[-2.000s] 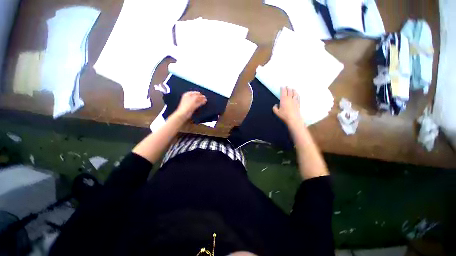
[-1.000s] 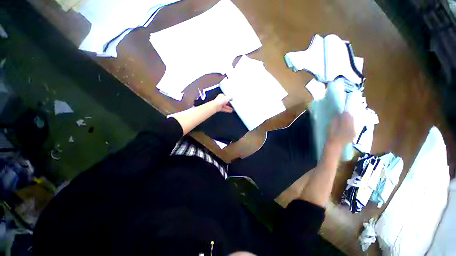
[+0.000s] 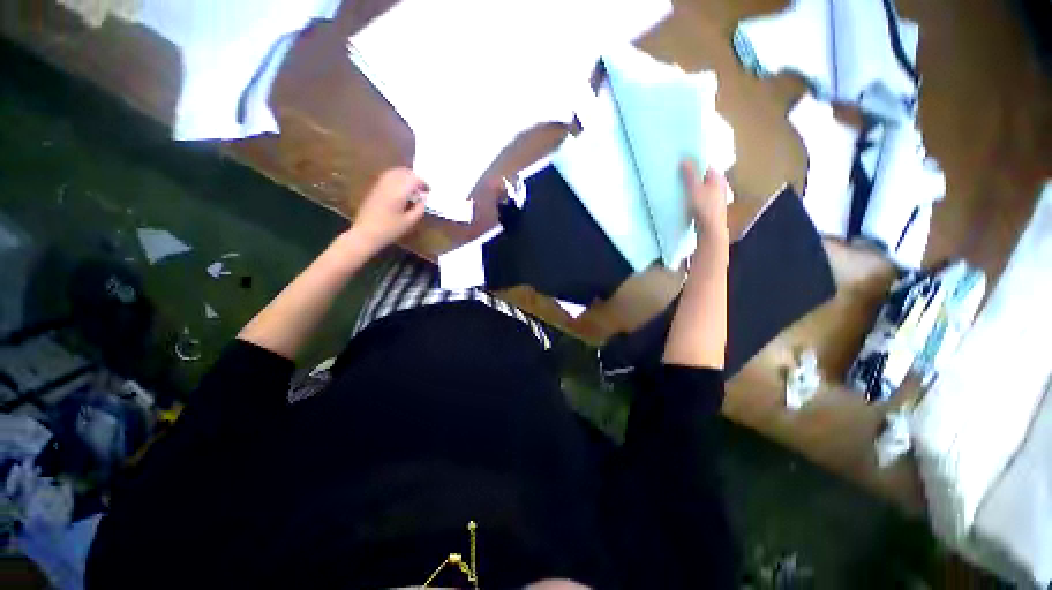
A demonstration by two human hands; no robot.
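Observation:
My right hand (image 3: 707,205) grips the lower right edge of a pale blue cut panel (image 3: 655,133), thumb on top. The panel lies over a smaller white panel stack (image 3: 594,173). Black cut panels (image 3: 542,236) show beneath its lower left side. Another black panel (image 3: 779,277) lies to the right, partly behind my right forearm. My left hand (image 3: 390,210) is curled at the lower tip of a large white panel stack (image 3: 485,81); whether it holds anything is unclear. A small white piece (image 3: 464,265) lies at the table edge below.
White panels with dark edges (image 3: 825,52) and more white pieces (image 3: 894,184) lie at the upper right. Tied bundles (image 3: 911,328), white scraps (image 3: 802,380) and a large white roll (image 3: 992,380) are at the right. Another white-blue stack (image 3: 231,69) lies upper left. The green floor (image 3: 127,196) holds scraps.
My right hand has brought the pale blue panel leftward onto the smaller white stack. My left hand has left that stack and moved left to the large white stack's tip. The view has turned.

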